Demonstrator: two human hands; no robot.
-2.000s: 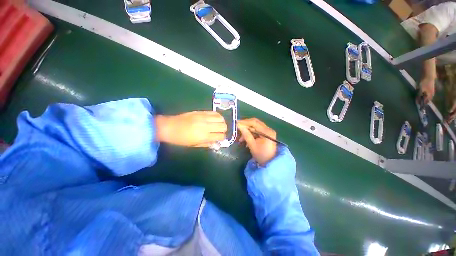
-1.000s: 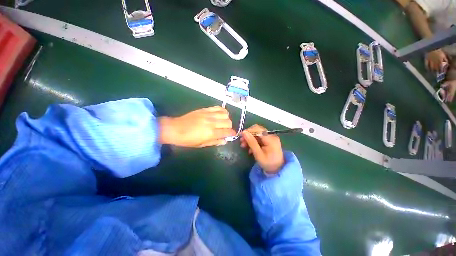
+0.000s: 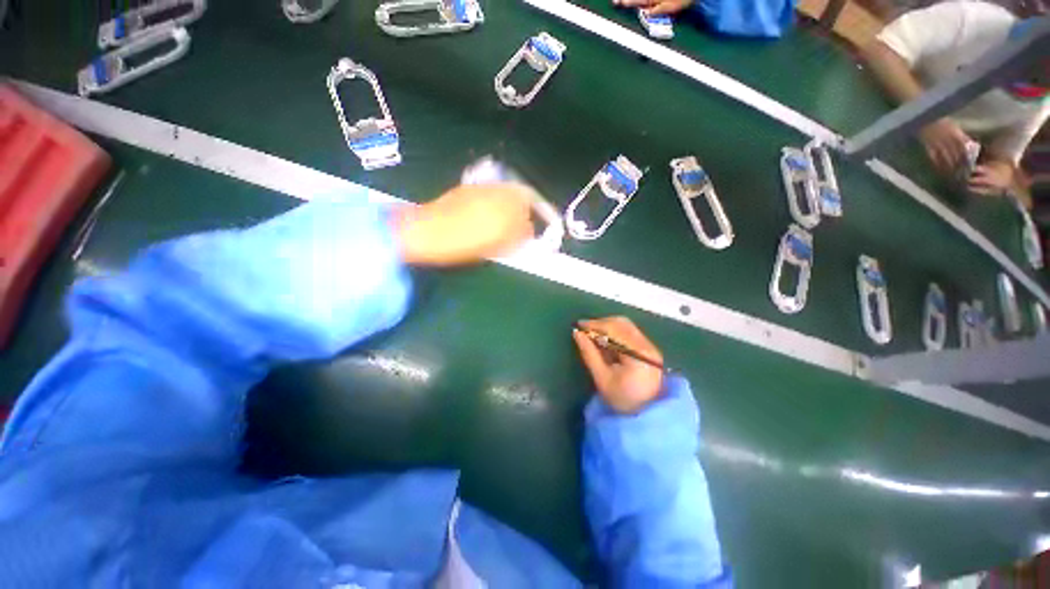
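My left hand (image 3: 470, 223) is over the pale metal strip, blurred, with a white oval frame (image 3: 550, 229) at its fingers. The frame's solid end shows blurred beyond the hand, over the edge of the green belt; the fingers hide its middle. My right hand (image 3: 623, 359) is above the green bench surface, nearer to me and to the right. It holds a thin dark pen-like tool (image 3: 631, 350), whose tip points left and touches no frame.
More white frames with blue patches lie on the green belt (image 3: 461, 109), one (image 3: 605, 198) just right of my left hand. A red tray (image 3: 44, 190) is at the left edge. Grey metal supports (image 3: 961, 366) are at right. Across the belt are a blue sleeve (image 3: 746, 14) and another person's hands (image 3: 997, 176).
My left hand has moved from the bench to the strip and belt edge with the frame. My right hand, now apart from the frame, keeps the tool. More frames show on the belt.
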